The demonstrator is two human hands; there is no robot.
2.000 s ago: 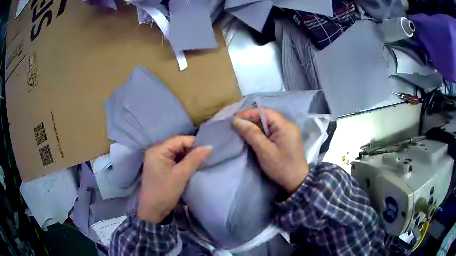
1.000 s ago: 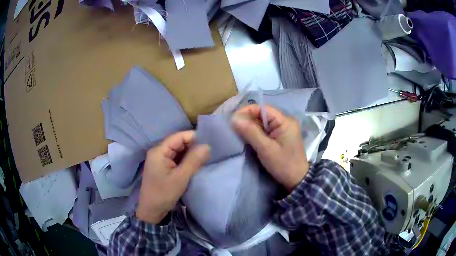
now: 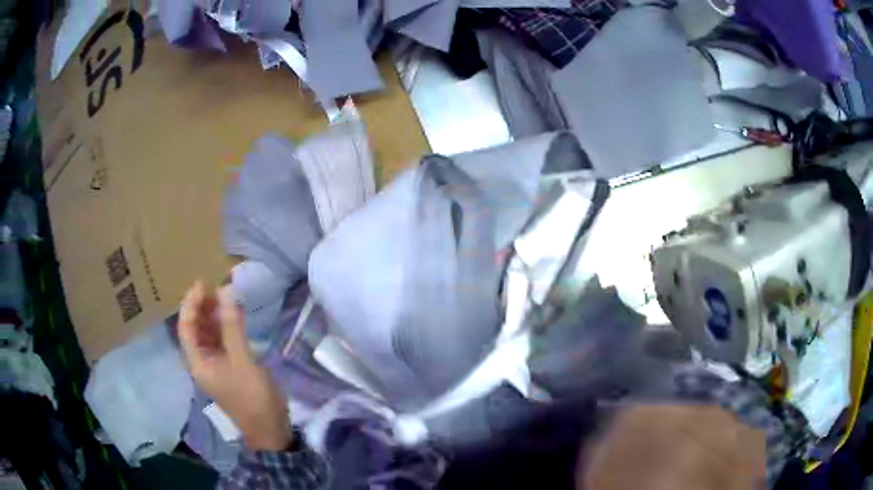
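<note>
A bundle of grey cut panels (image 3: 369,273) lies in front of me, bulging and folded, with a white fabric tie (image 3: 483,368) knotted at its lower side. My left hand (image 3: 225,349) is left of the bundle, off it, empty with fingers apart. My right hand (image 3: 675,450) appears only as a blurred skin-toned shape at the bottom edge, away from the bundle; its fingers and any hold are not readable. A fan of grey panels (image 3: 263,206) lies left of the bundle, with a pale strip (image 3: 340,172) beside it.
Brown cardboard (image 3: 182,172) lies at left under the panels. A cream-white sewing machine head (image 3: 742,278) stands at right. Grey pieces (image 3: 632,91), plaid fabric (image 3: 546,33) and purple cloth (image 3: 785,33) lie along the back. A red-handled tool (image 3: 761,135) lies behind the machine.
Both hands have left the bundle; the left moved left and opened, the right moved down and right. The small grey piece between them is no longer there. The view has shifted.
</note>
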